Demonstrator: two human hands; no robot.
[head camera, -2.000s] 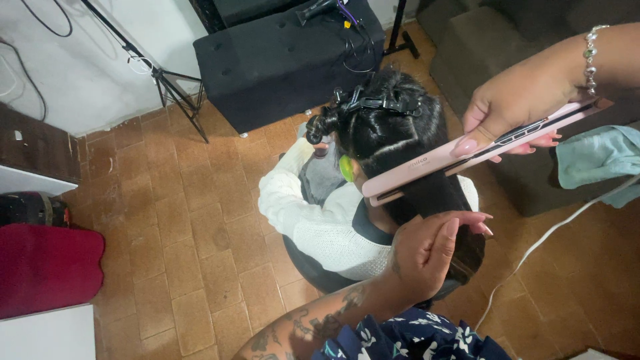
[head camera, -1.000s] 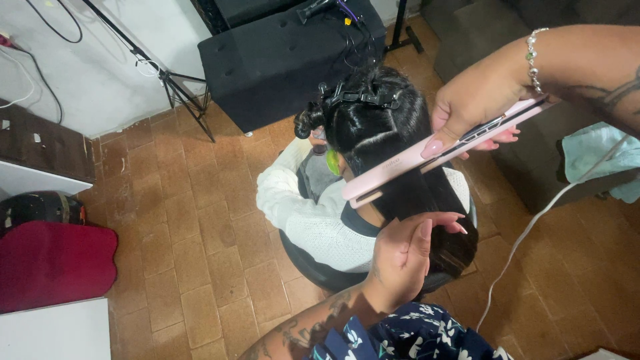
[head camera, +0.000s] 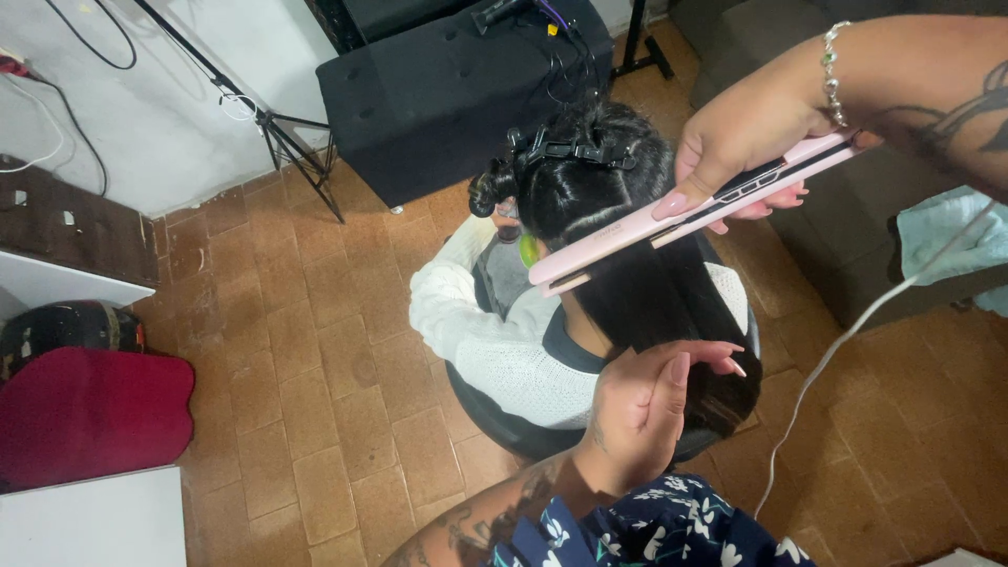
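A pink hair straightener (head camera: 622, 236) is gripped in my right hand (head camera: 748, 142), its plates around a section of dark hair close to the head of a seated person in a white knit sweater (head camera: 520, 354). Below it, my left hand (head camera: 646, 409) lies against the hanging straight hair (head camera: 654, 299), fingers bent toward the right; whether they pinch any strands is hidden. Black hair clips (head camera: 579, 150) hold up the hair on top, and a dark bun (head camera: 492, 189) sits at the front. A bright green object (head camera: 529, 250) shows beside the face.
A black tufted bench (head camera: 441, 94) carries a hair dryer (head camera: 500, 12) and cables. Left of it stands a tripod (head camera: 291, 134). A white cord (head camera: 827, 354) hangs at the right, crossing a light blue cloth (head camera: 941, 236) on a dark sofa (head camera: 827, 236). A red seat (head camera: 94, 417) is at left.
The straightener in my right hand has stayed near the roots, with only a slight shift. My left hand remains at the hanging hair below it.
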